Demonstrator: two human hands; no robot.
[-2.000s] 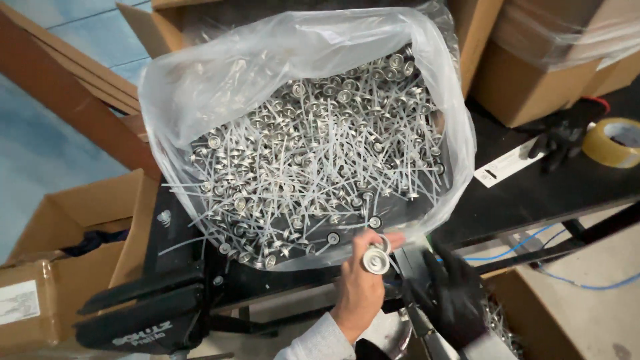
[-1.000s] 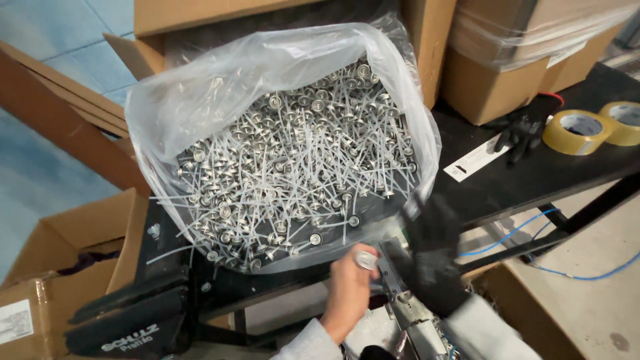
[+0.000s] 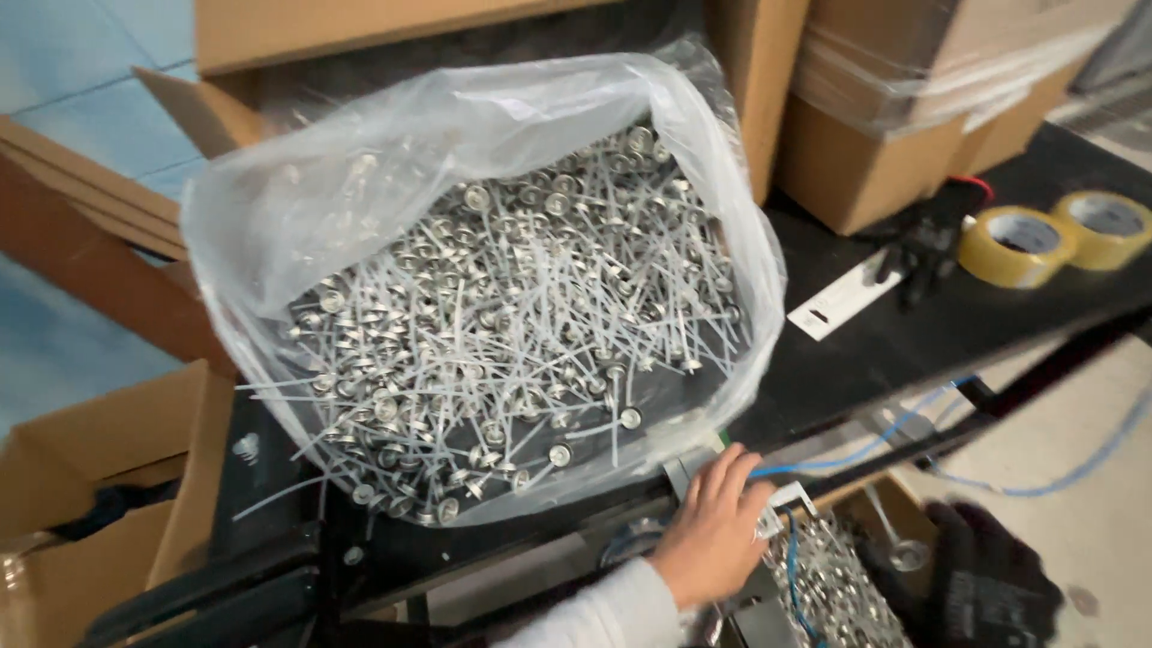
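A clear plastic bag (image 3: 765,337) lies opened around a heap of metal valve cups with thin white tubes (image 3: 540,315). My bare left hand (image 3: 715,526) is at a metal fixture (image 3: 785,508) just beyond the bag's front edge, fingertips bent down; whether it grips anything is hidden. To the lower right, my right hand (image 3: 985,576), in a black glove, is over a cardboard box (image 3: 900,504) filled with similar metal parts (image 3: 832,580). One valve cup with a tube (image 3: 907,554) is beside the glove's fingers; I cannot tell if it is held.
Two yellow tape rolls (image 3: 1017,245), a black glove (image 3: 927,247) and a white card (image 3: 841,292) lie on the black table (image 3: 900,360). Wrapped cardboard boxes (image 3: 873,153) stand behind. An open carton (image 3: 108,432) is at left. A blue hose (image 3: 837,465) runs below the table edge.
The gloved right hand has moved away from my left hand, down to the right over the box. The valve cup seen earlier in my left hand no longer shows there.
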